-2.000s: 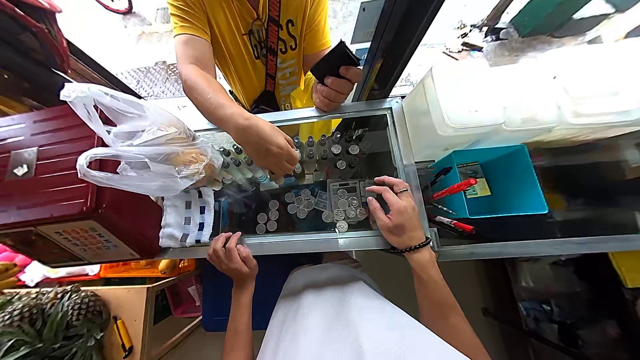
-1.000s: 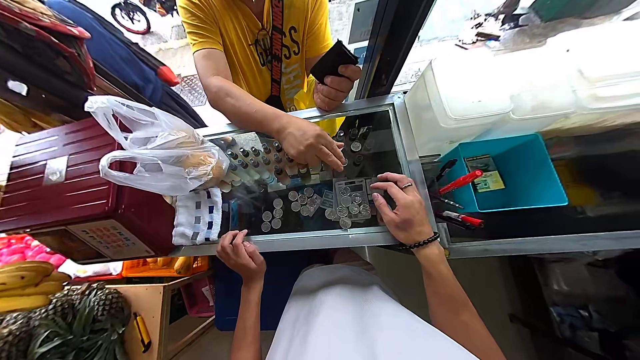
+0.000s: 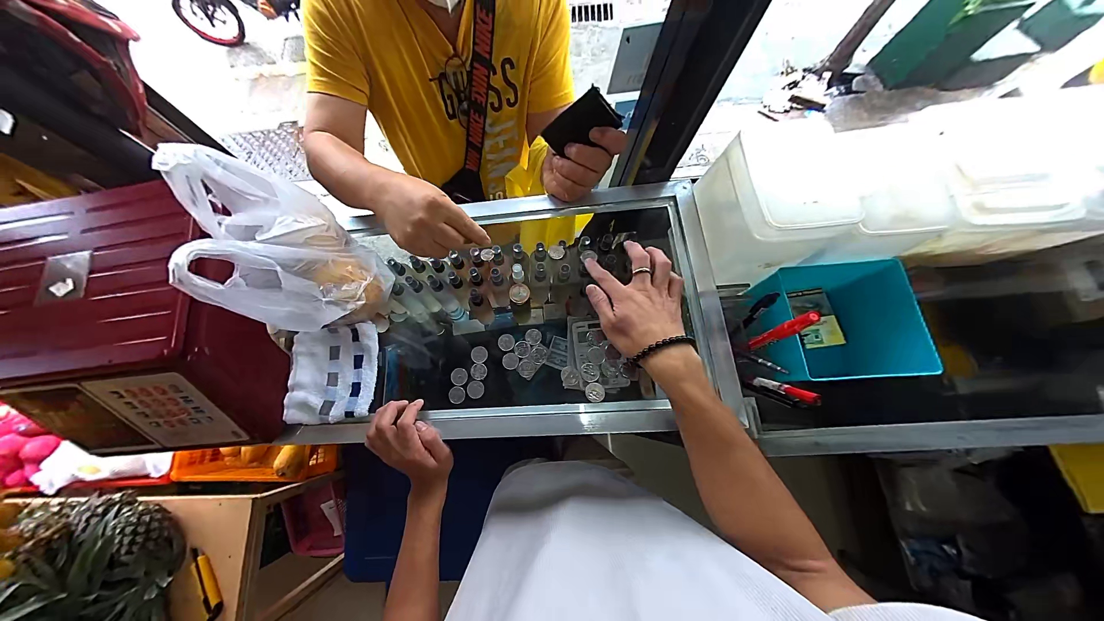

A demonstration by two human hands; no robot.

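Note:
My right hand (image 3: pixel 640 302), with a ring and a beaded bracelet, rests palm down on the glass-topped display case (image 3: pixel 552 420), its fingertips near coins at the far right. Whether a coin is under them I cannot tell. My left hand (image 3: pixel 409 440) lies loosely curled at the case's near edge, holding nothing visible. Silver coins (image 3: pixel 468 376) are spread on the glass between my hands, some close to my right wrist. Below the glass stand rows of small bottles (image 3: pixel 496 280). Across the case, a person's hand (image 3: pixel 429 217) reaches toward coins; the other holds a black wallet (image 3: pixel 582 121).
A white plastic bag (image 3: pixel 276 250) and a checked cloth (image 3: pixel 332 373) lie at the left beside a dark red cash box (image 3: pixel 95 310). To the right are a turquoise bin (image 3: pixel 862 319), pens (image 3: pixel 783 331) and clear plastic containers (image 3: pixel 793 190). Pineapples (image 3: pixel 95 552) sit lower left.
My right hand has moved forward over the glass, away from the coins by the near edge. The other person's reaching hand has drawn back to the left. The wallet remains in that person's other hand.

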